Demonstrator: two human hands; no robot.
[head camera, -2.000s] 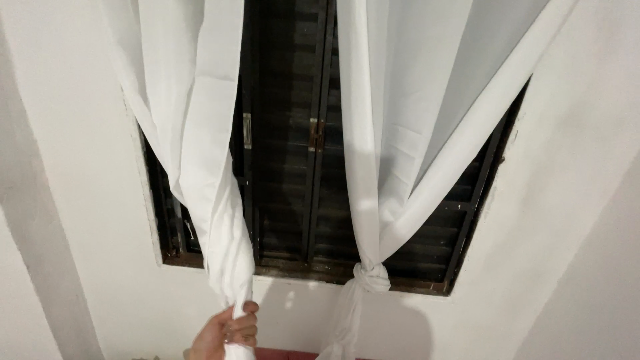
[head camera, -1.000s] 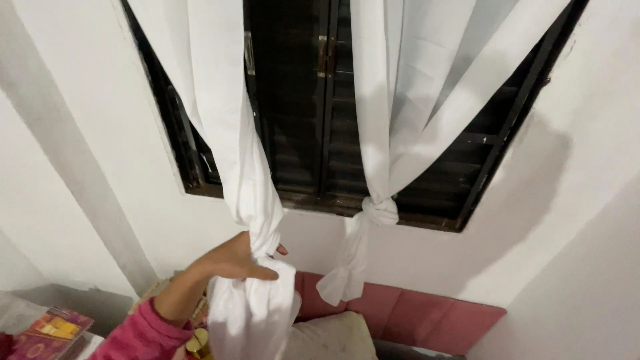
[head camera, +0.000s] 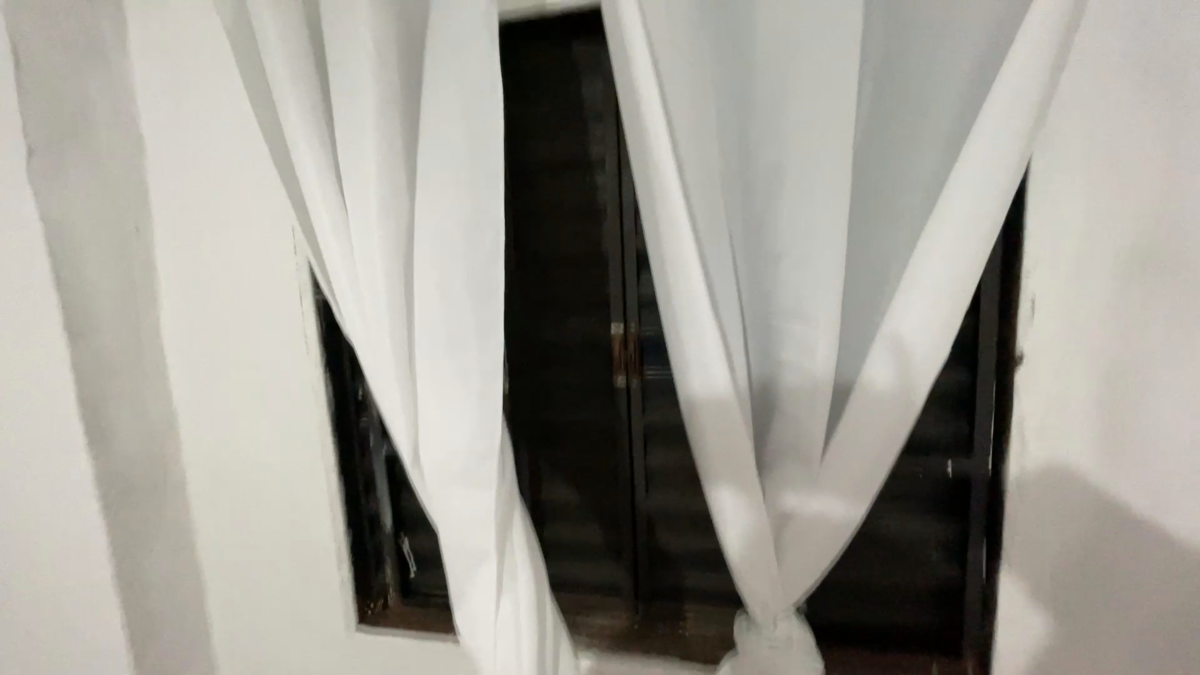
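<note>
Two white fabric curtains hang over a dark window. The left curtain (head camera: 459, 309) narrows toward its lower part, which runs out of the bottom of the view. The right curtain (head camera: 797, 309) gathers to a knot (head camera: 773, 642) at the bottom edge, and its tail is cut off below. Neither my left hand nor my right hand shows in the head view, so what they hold or touch is hidden.
Behind the curtains is a dark metal window with slatted shutters (head camera: 572, 375) and a worn latch (head camera: 623, 354) at the middle. White wall (head camera: 244, 422) surrounds it, with a grey vertical band (head camera: 103, 281) at left and a shadow (head camera: 1106, 562) at lower right.
The hand that was at the left curtain's lower part is out of sight. The view has tilted up, so the pink headboard and the bed no longer show.
</note>
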